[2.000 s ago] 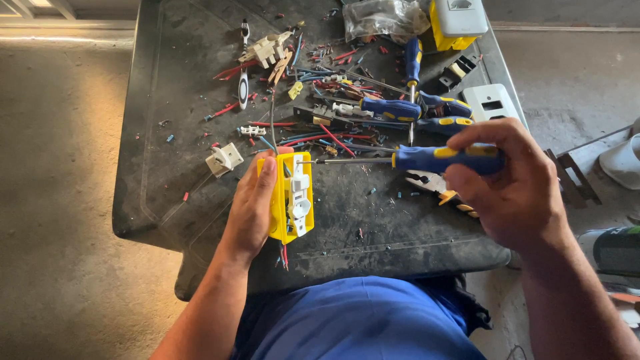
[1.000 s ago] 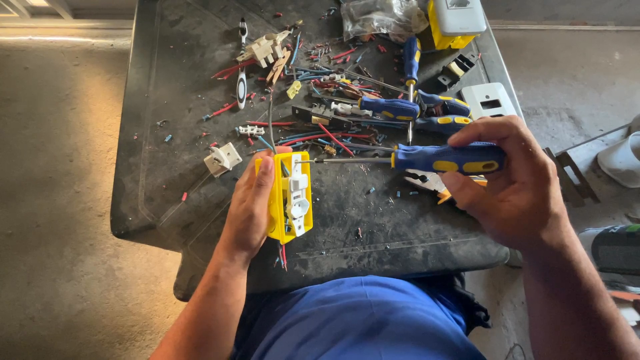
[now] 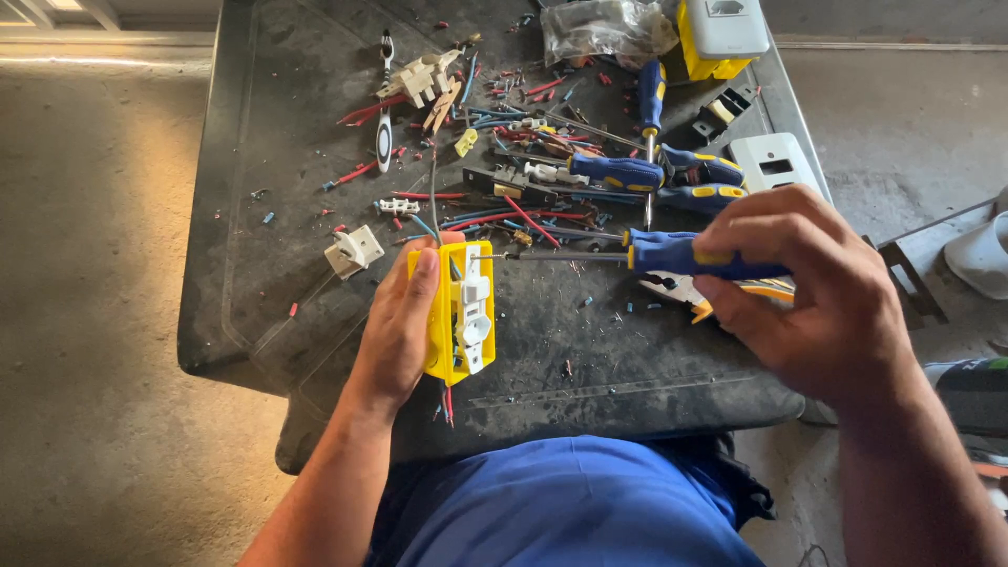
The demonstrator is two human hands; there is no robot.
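My left hand [image 3: 400, 327] grips a yellow plastic electrical box [image 3: 441, 346] from its left side. Inside the box sits a white switch and socket module [image 3: 474, 307]. A grey cable [image 3: 432, 189] runs up from the top of the box, and red and blue wires [image 3: 447, 403] stick out below. My right hand [image 3: 803, 291] is closed around the blue and yellow handle of a screwdriver [image 3: 575, 257]. The screwdriver lies level, pointing left, with a screw [image 3: 494, 256] at its tip against the upper end of the module.
Wire offcuts, several screwdrivers [image 3: 618, 171], pliers [image 3: 673, 287], a toothbrush [image 3: 384, 138] and a clothespin [image 3: 442, 106] litter the black table [image 3: 260, 197]. A white socket piece [image 3: 353, 250] lies left of the box. Farther right are a white cover plate [image 3: 776, 161] and another yellow box [image 3: 701, 39].
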